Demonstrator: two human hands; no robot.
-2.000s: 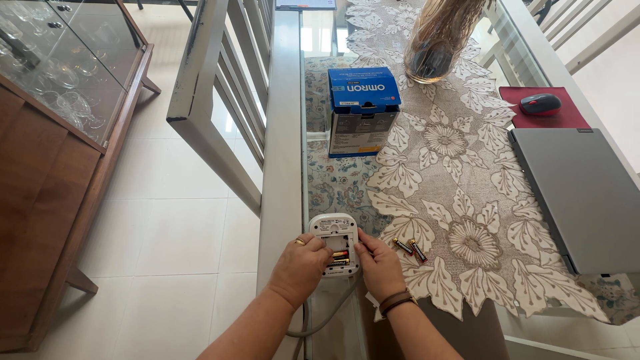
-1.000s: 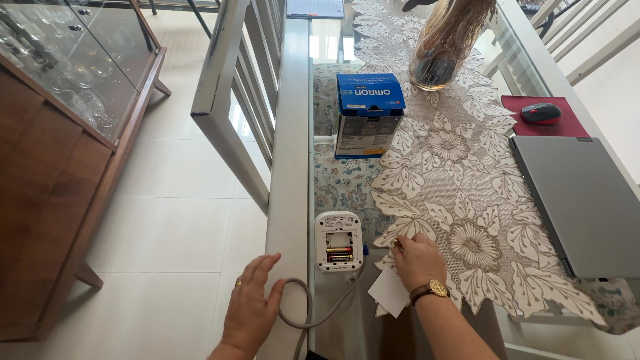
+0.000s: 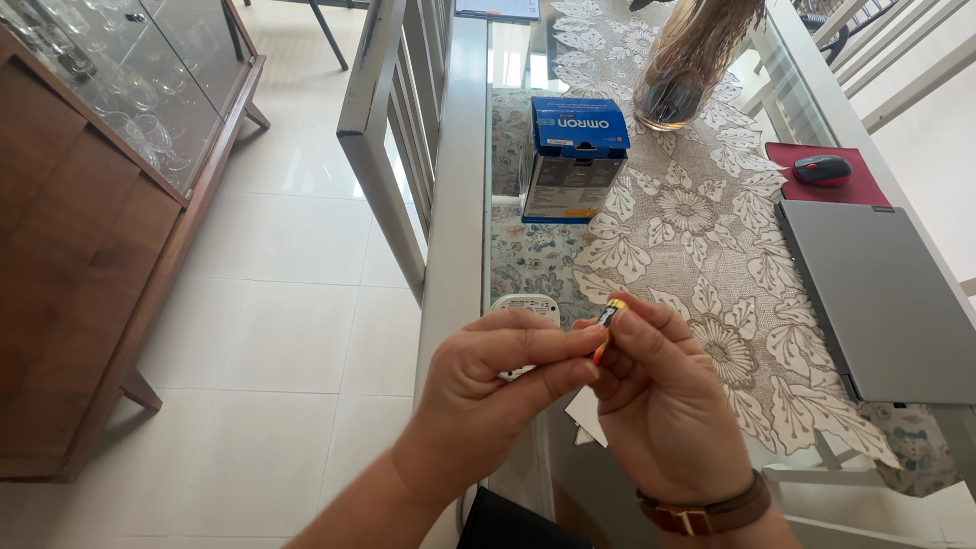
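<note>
A battery (image 3: 608, 320) with a gold end and a dark band is held between the fingertips of both hands. My left hand (image 3: 507, 374) pinches its lower end from the left; my right hand (image 3: 663, 389), with a brown strap at the wrist, grips its upper end. Behind my left hand lies the white blood pressure monitor (image 3: 526, 305), back side up, mostly hidden, its battery bay out of sight. A white paper (image 3: 589, 415) shows partly under my right hand.
The blue Omron box (image 3: 577, 164) stands farther back on the glass table. A grey laptop (image 3: 888, 305), a mouse (image 3: 822, 170) on a red pad and a glass vase (image 3: 671, 95) of dried stems are on the right and behind. A white chair (image 3: 381, 137) stands at the left edge.
My right hand has lifted from the table runner, and my left hand has come from beside the monitor to meet it at the battery. Earlier, my hands were at the monitor's battery bay.
</note>
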